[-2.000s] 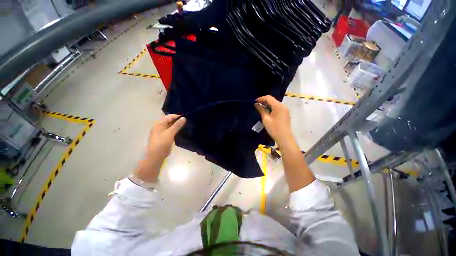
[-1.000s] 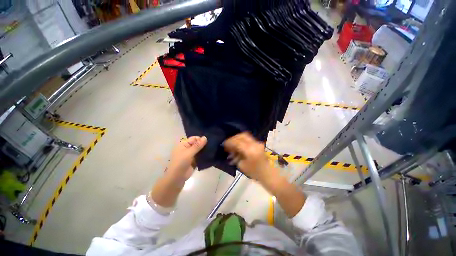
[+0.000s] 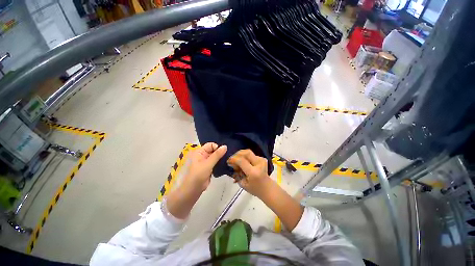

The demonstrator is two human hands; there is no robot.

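A dark navy garment (image 3: 229, 104) hangs in front of me in the middle of the view, below closely packed glossy black hangers (image 3: 268, 54). My left hand (image 3: 202, 165) pinches the garment's lower edge between thumb and fingers. My right hand (image 3: 249, 170) is close beside it on the right, fingers curled at the same lower edge. A small dark shape shows under the right fingers; I cannot tell what it is. The part of the edge under the fingers is hidden.
A thick grey rail (image 3: 109, 37) crosses the upper left. A grey metal frame (image 3: 376, 161) and dark clothes under clear plastic (image 3: 437, 98) stand at the right. A red crate (image 3: 178, 85) is behind the garment, another red crate (image 3: 363, 40) at the upper right.
My hands were wide apart on a stretched lower edge with a white label showing; they have come close together and lower. The label no longer shows. Since one second ago they have moved little.
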